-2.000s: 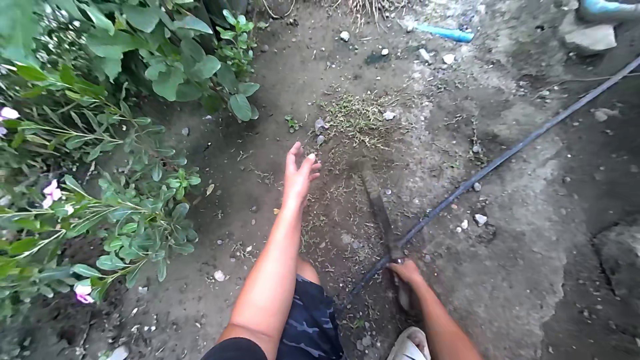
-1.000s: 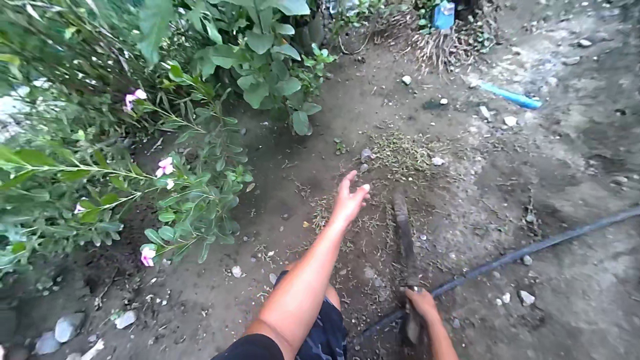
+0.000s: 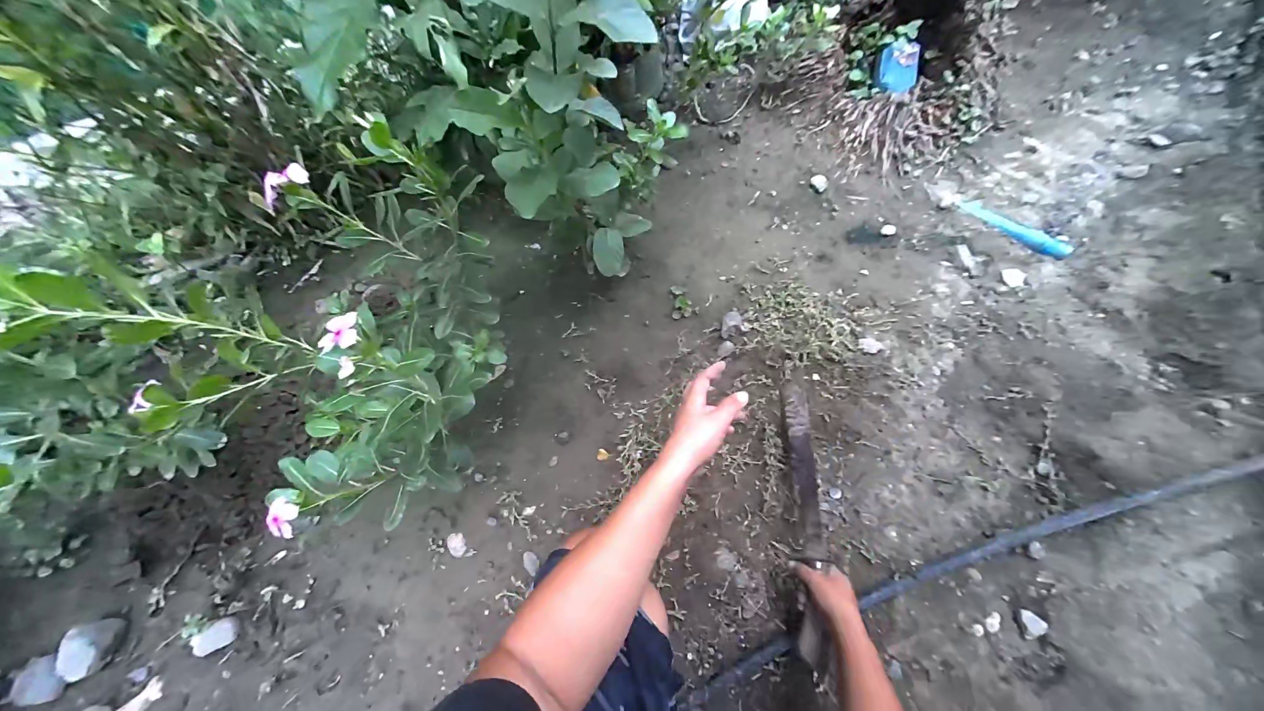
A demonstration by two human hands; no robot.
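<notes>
My left hand hangs over the soil with its fingers apart and nothing in it. At the lower right my right hand is closed around the handle of a long, dark, flat-bladed tool, perhaps a machete. Its blade points away from me, and the tip reaches the near edge of a heap of pulled weeds. More thin weeds lie scattered on the ground beside my left hand.
A dark hose or pipe crosses the ground at the lower right, passing by the tool's handle. Leafy plants with pink flowers fill the left side. A blue plastic piece, a blue container and stones lie around.
The view has shifted left and forward. The tool's blade has swung from slanting across to pointing nearly straight ahead, still in my right hand. My left hand stays raised with its fingers apart.
</notes>
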